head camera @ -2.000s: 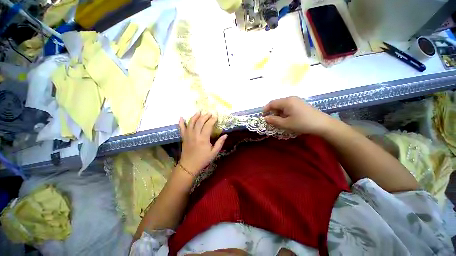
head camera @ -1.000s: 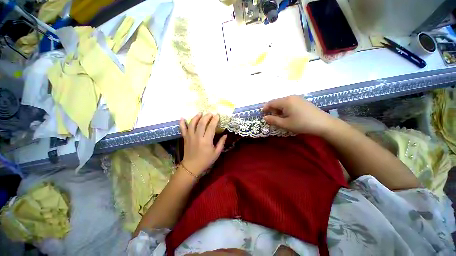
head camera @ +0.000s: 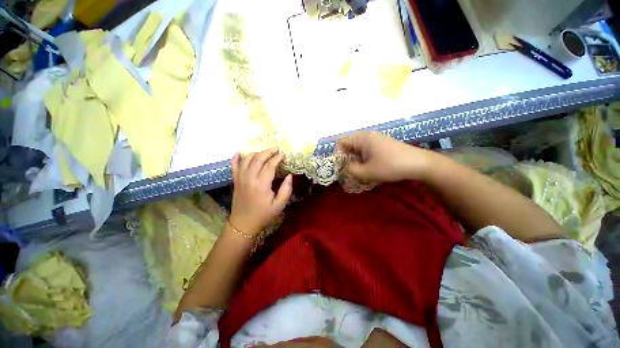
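A scalloped lace trim (head camera: 318,167) spans between my hands over the table's front edge. More of the strip runs up the white table, washed out by glare. My right hand (head camera: 370,158) pinches the trim between thumb and fingers. My left hand (head camera: 258,185) lies at the table edge, its fingertips on the trim's left part, thumb apart. Pale yellow fabric beside my left fingertips is hard to make out in the glare.
Yellow and grey-white cut pieces (head camera: 136,102) lie at the table's left. Metal machine parts (head camera: 336,8) are at the top. A phone (head camera: 445,27), dark snips (head camera: 542,57) and a round spool (head camera: 572,43) lie right. Yellow lace-trimmed fabric (head camera: 180,238) hangs below the edge.
My right hand has moved left, closer to my left hand, and the lace between them is shorter and more bunched. The whole view has shifted slightly.
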